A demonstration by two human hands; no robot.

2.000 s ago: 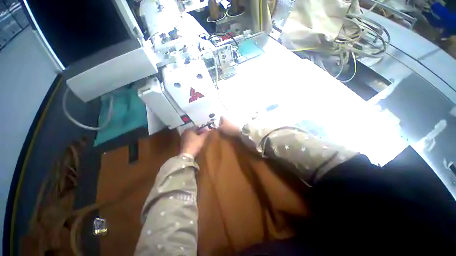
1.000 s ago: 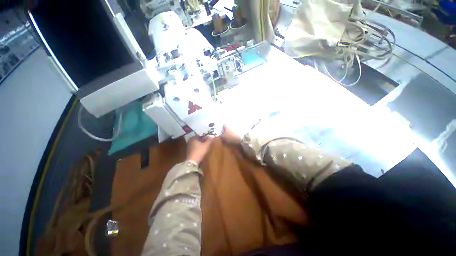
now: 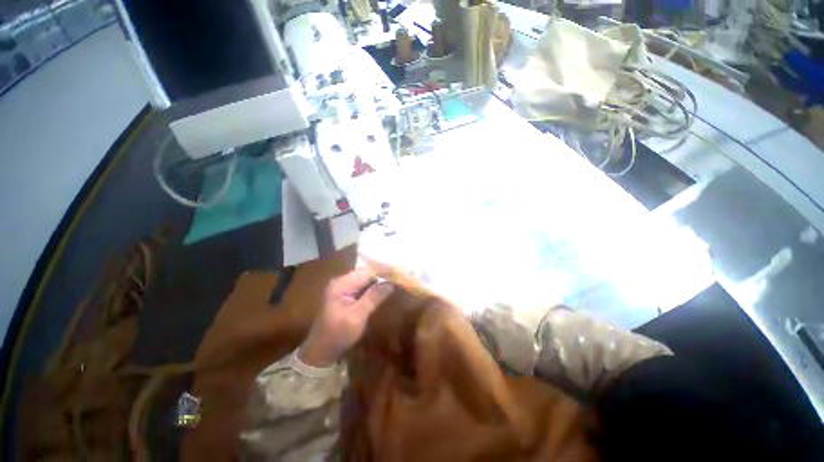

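The tan-brown bag body (image 3: pixel 434 361) fills my lap and the table front. Its upper edge lies just below the white sewing machine head (image 3: pixel 357 171), which has a red logo. My left hand (image 3: pixel 348 311) pinches the bag edge between thumb and fingers, a little in front of the needle area. My right hand is hidden by the raised bag material; only the light patterned right sleeve shows. A small dark rectangle (image 3: pixel 282 285) and a small shiny piece (image 3: pixel 189 410) lie on the brown material at left.
A dark screen (image 3: pixel 212 45) with white casing stands upper left. A teal cloth (image 3: pixel 237 200) lies left of the machine. Thread cones (image 3: pixel 405 45) stand behind it. Cream bags (image 3: pixel 583 72) with tangled straps lie upper right. Brown straps (image 3: pixel 126 280) are heaped at far left.
The bag edge and my left hand have come away from the needle towards me. The bag material at right is now raised in folds, and my right hand has gone from sight.
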